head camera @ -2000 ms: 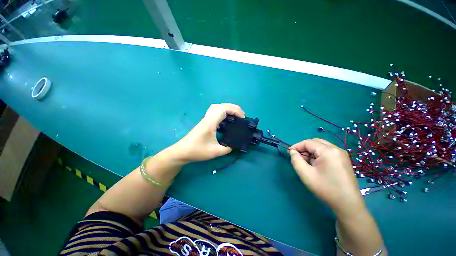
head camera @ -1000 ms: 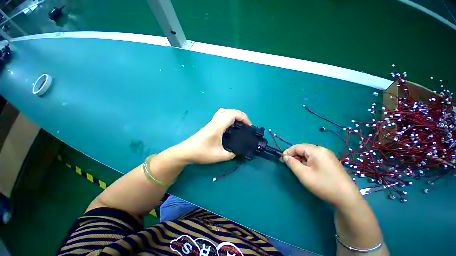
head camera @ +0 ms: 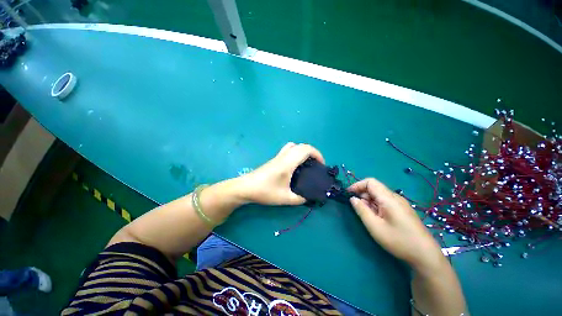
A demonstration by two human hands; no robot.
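A palm-sized black plastic housing (head camera: 313,181) is held flat over the bench by my left hand (head camera: 278,177), thumb and fingers around its left side. Its narrow black stem (head camera: 340,195) points right. My right hand (head camera: 388,217) pinches at the stem's end with thumb and fingertips; a wire lead between the fingertips is mostly hidden. A thin red wire (head camera: 349,173) with pale tips shows just above the stem. A thin dark-red lead (head camera: 297,224) with a white tip hangs from the housing's lower side onto the bench.
A tangled pile of red wire leads (head camera: 517,185) covers a small open carton (head camera: 491,137) at right, a pale strip (head camera: 453,251) beside it. A tape roll (head camera: 63,85) and a dark heap (head camera: 11,48) lie far left. A post (head camera: 229,28) stands at the white rail (head camera: 370,90).
The view has shifted. The right fingertips are closer to the housing, and less of the stem shows than before. A person's leg and shoe have appeared at the lower left.
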